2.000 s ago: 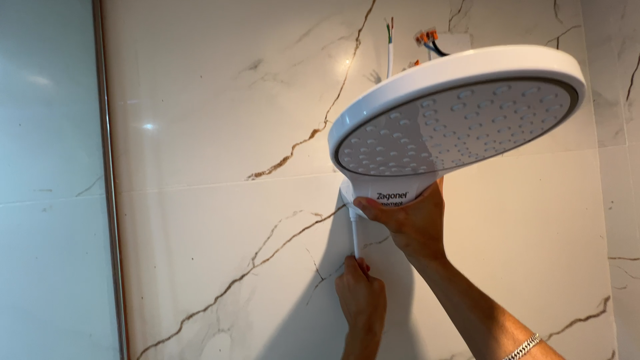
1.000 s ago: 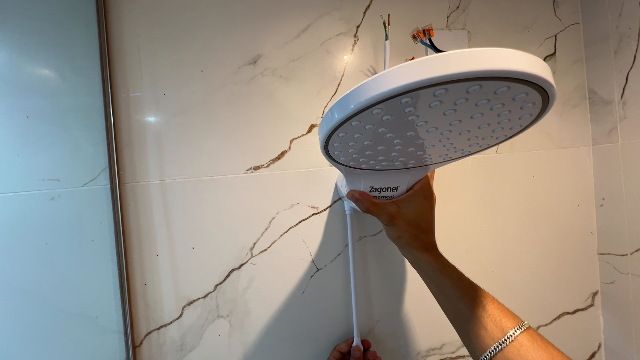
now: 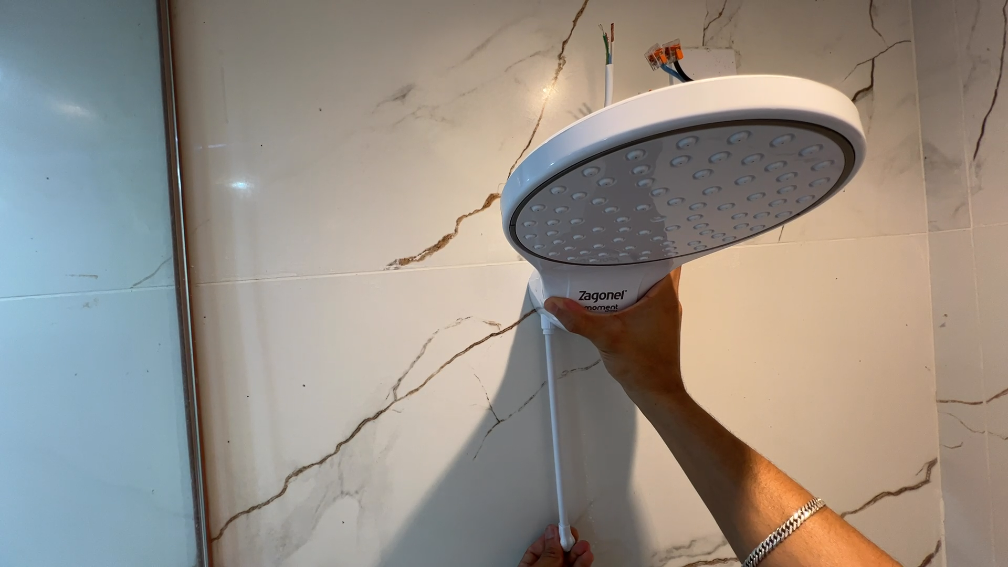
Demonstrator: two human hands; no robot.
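Note:
A round white electric shower head with a nozzle face juts from the tiled wall, tilted so its underside shows. My right hand grips its neck from below, thumb at the left of the maker's name Zagonel. From the neck's left side a thin white rod hangs down close to the wall. My left hand, partly cut off by the bottom edge, pinches the rod's thicker lower end with its fingertips. How the shower head meets the wall is hidden behind it.
Above the shower head, a white cable with bare wire ends sticks up beside orange lever wire connectors on blue and black wires. A pale plate is behind them. A metal-edged glass panel stands at the left.
My left hand has slid down from near the top of the rod to its lower end, exposing its length. My right hand has kept its grip on the shower head's neck.

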